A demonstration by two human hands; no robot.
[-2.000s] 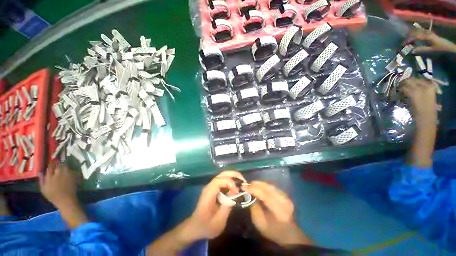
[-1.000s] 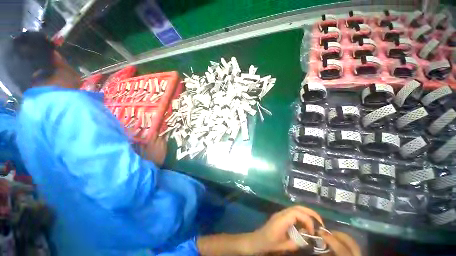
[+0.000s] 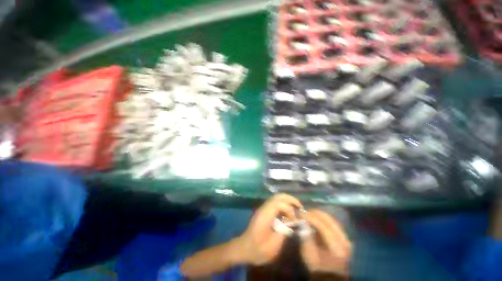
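Note:
The picture is blurred. My left hand (image 3: 272, 233) and my right hand (image 3: 327, 241) are close together below the bench's front edge. Between them they hold a small looped band (image 3: 284, 226), white with a dark part. My fingers hide much of it. Ahead of my hands, a black compartment tray (image 3: 300, 163) holds rows of white-and-black looped bands. A heap of loose white straps (image 3: 176, 110) lies left of it on the green bench.
A red compartment tray (image 3: 275, 41) with looped bands stands behind the black tray. Another red tray (image 3: 104, 118) is left of the heap, and part of one shows at the top right. Blue sleeves of people show at left (image 3: 38, 208) and right (image 3: 448, 241).
The view has swung left to the seated person, then back right. Both hands stay together on the looped band. The hands that worked at the right side of the bench earlier no longer show clearly.

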